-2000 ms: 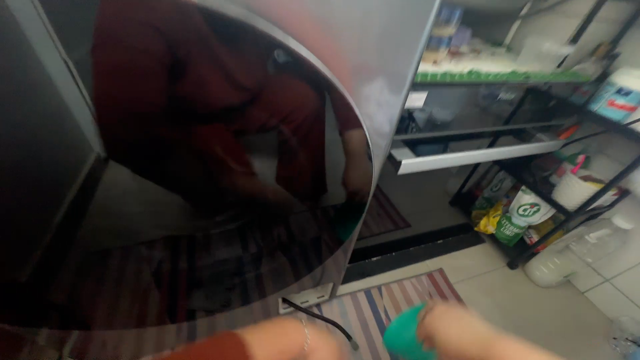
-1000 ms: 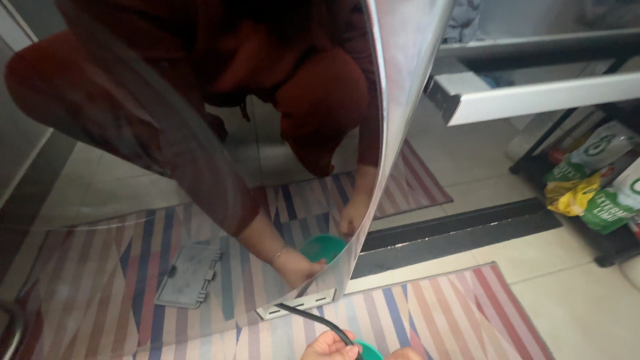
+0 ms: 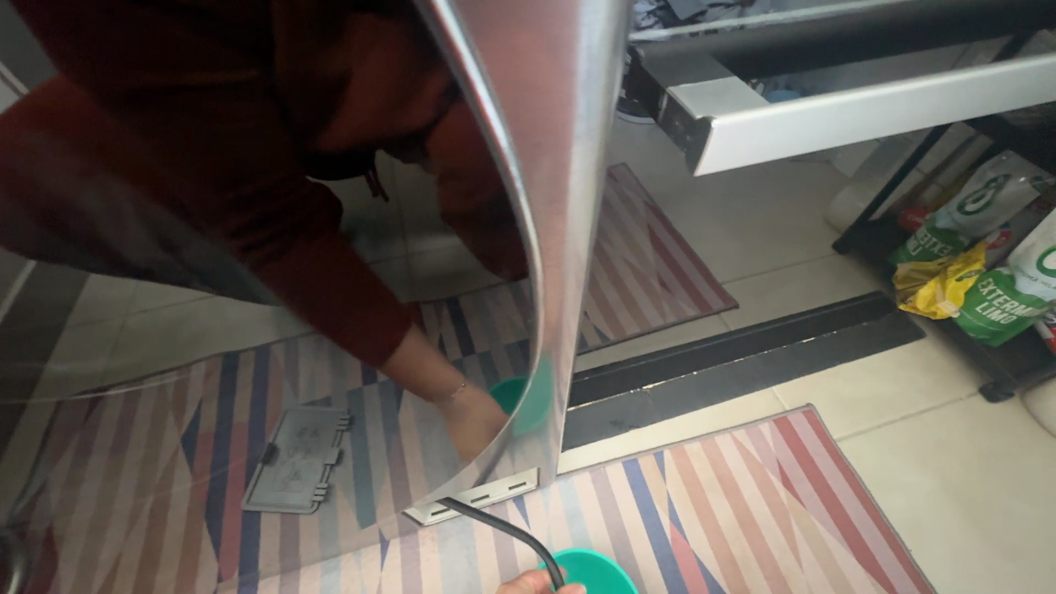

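Observation:
My left hand (image 3: 540, 584) comes in at the bottom edge, its fingertips pinching a thin black hose (image 3: 503, 528). The hose runs out from the light slotted strip (image 3: 495, 493) at the lower edge of a glossy appliance front (image 3: 206, 330). Just right of the fingers, partly cut off by the frame, is a green plastic cup or bowl (image 3: 601, 572); whether the hose end is inside it cannot be told. My right hand is out of view. The glossy front mirrors an arm with a bracelet, the green vessel and a grey plastic cover lying on the mat.
A striped mat (image 3: 726, 503) covers the tiled floor below the appliance. A dark strip (image 3: 742, 371) crosses the floor behind it. A metal-edged frame (image 3: 874, 111) juts in at upper right, above a dark rack holding green-white pouches (image 3: 1006, 305) and a yellow packet (image 3: 940, 280).
The view has moved closer to the appliance's lower edge. Two hands showed at the bottom earlier, one with the green vessel; now only the left is seen, on the hose beside the vessel.

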